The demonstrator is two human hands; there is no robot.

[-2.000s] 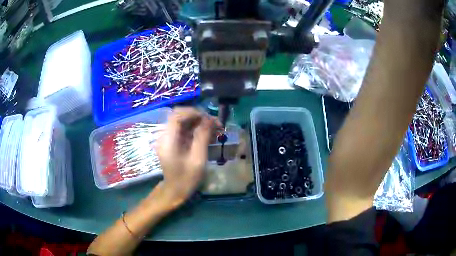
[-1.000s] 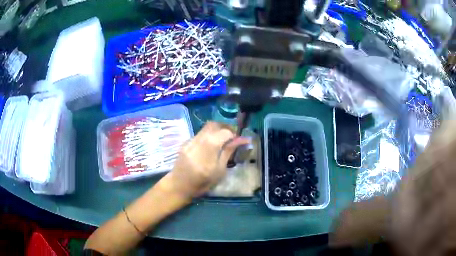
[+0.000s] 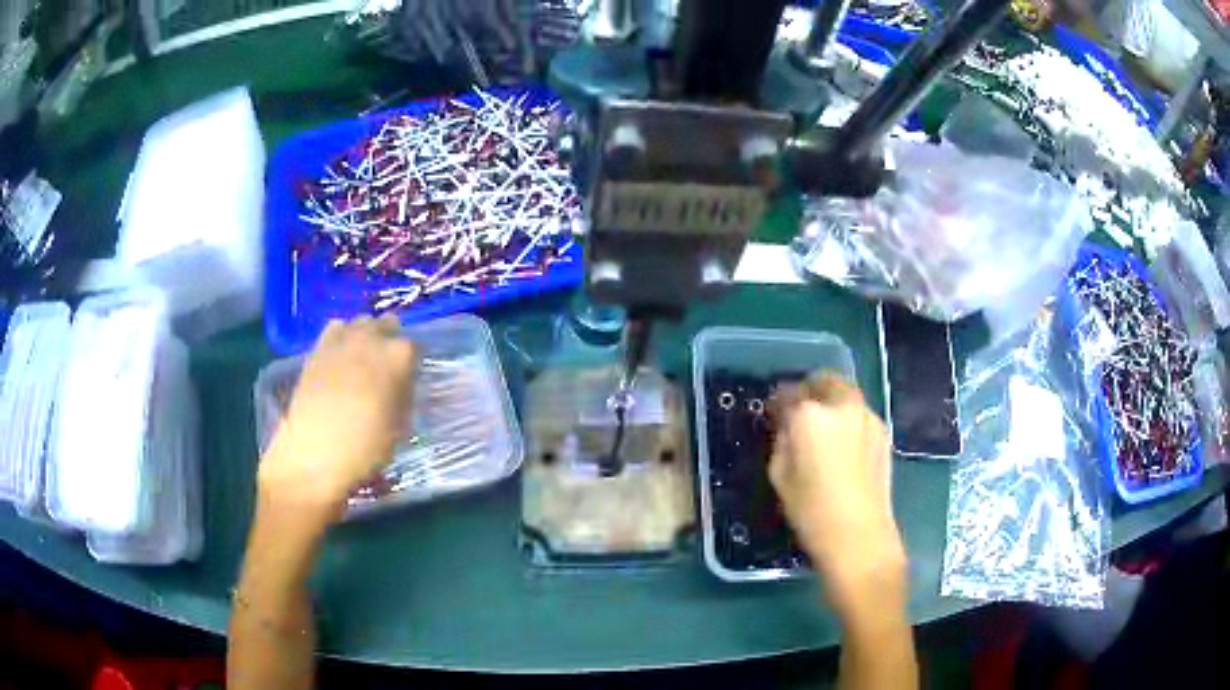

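Observation:
My left hand (image 3: 344, 411) is over the clear rod box (image 3: 502, 458), its fingers bent at the rods (image 3: 452, 418); whether it holds one I cannot tell. My right hand (image 3: 830, 452) is in the clear ring box (image 3: 707, 519), fingers down among the black rings (image 3: 733, 472); its fingertips are blurred. Between them, the press (image 3: 681, 202) stands with its punch (image 3: 637, 353) above the small metal fixture (image 3: 623, 429) on the tan base plate (image 3: 607, 510). The press lever (image 3: 924, 74) slants up to the right, with no hand on it.
A blue tray (image 3: 281, 270) of jumbled rods lies behind the rod box. Frosted boxes (image 3: 108, 404) are stacked at left. A phone (image 3: 920, 384), a crumpled bag (image 3: 944, 223), a flat clear bag (image 3: 1032, 499) and another blue tray (image 3: 1109, 438) lie at right.
My left hand has moved left from the fixture to the rod box. My right arm has come down from the lever side, and its hand is now in the ring box. The lever is raised again.

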